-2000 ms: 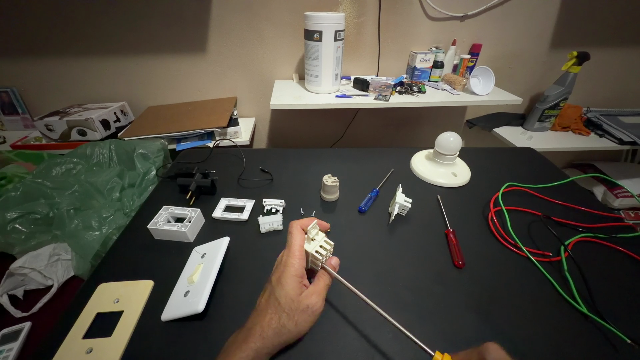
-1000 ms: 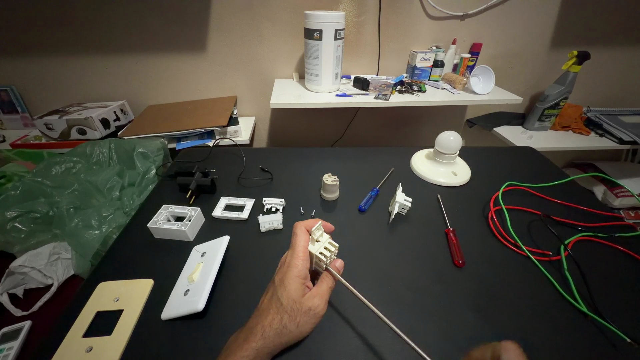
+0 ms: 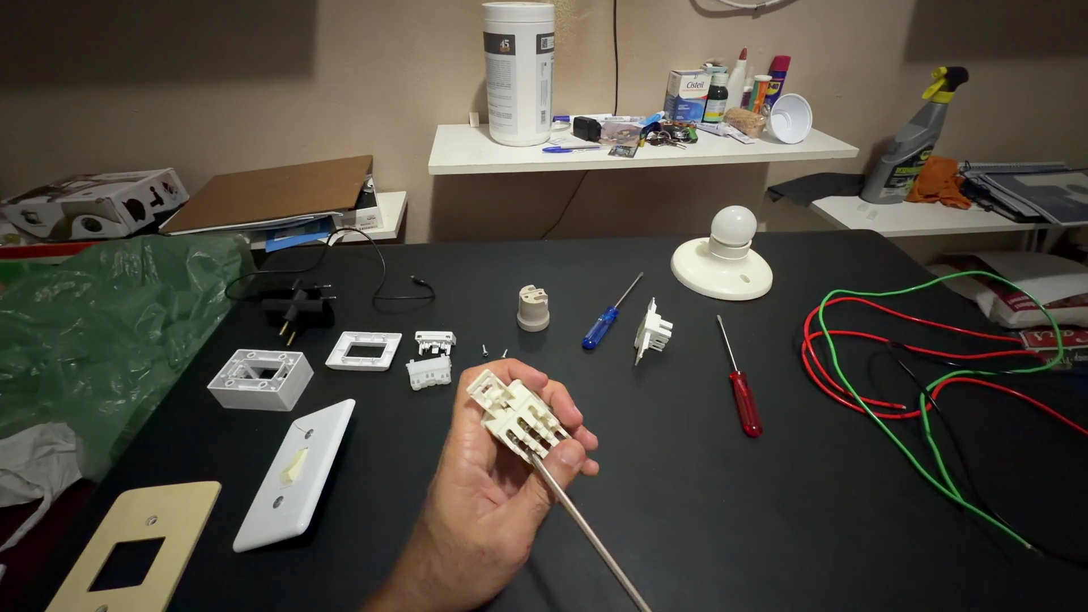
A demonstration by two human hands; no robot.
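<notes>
My left hand (image 3: 489, 497) holds a cream plastic electrical module (image 3: 520, 416) between thumb and fingers, its terminal side turned up. The tip of a long metal screwdriver shaft (image 3: 591, 529) rests at one of its terminals; the handle lies outside the view. My right hand is not in view. Two tiny screws (image 3: 485, 350) lie just beyond the left fingertips. A similar white module (image 3: 653, 332) stands to the right, between a blue-handled screwdriver (image 3: 601, 329) and a red-handled screwdriver (image 3: 745, 403). Small white modules (image 3: 430, 372) lie to the left.
Around the black table (image 3: 671, 518) are a switch plate (image 3: 293, 476), a cream plate (image 3: 191, 540), a white box (image 3: 260, 380), a white frame (image 3: 364, 351), a lamp socket (image 3: 533, 308), a bulb on a round base (image 3: 722, 269), a plug adapter (image 3: 297, 308) and red and green wires (image 3: 837, 357).
My right hand, with the screwdriver's yellow handle two seconds ago, has gone out of view at the bottom. The left hand keeps hold of the module, now tilted slightly differently.
</notes>
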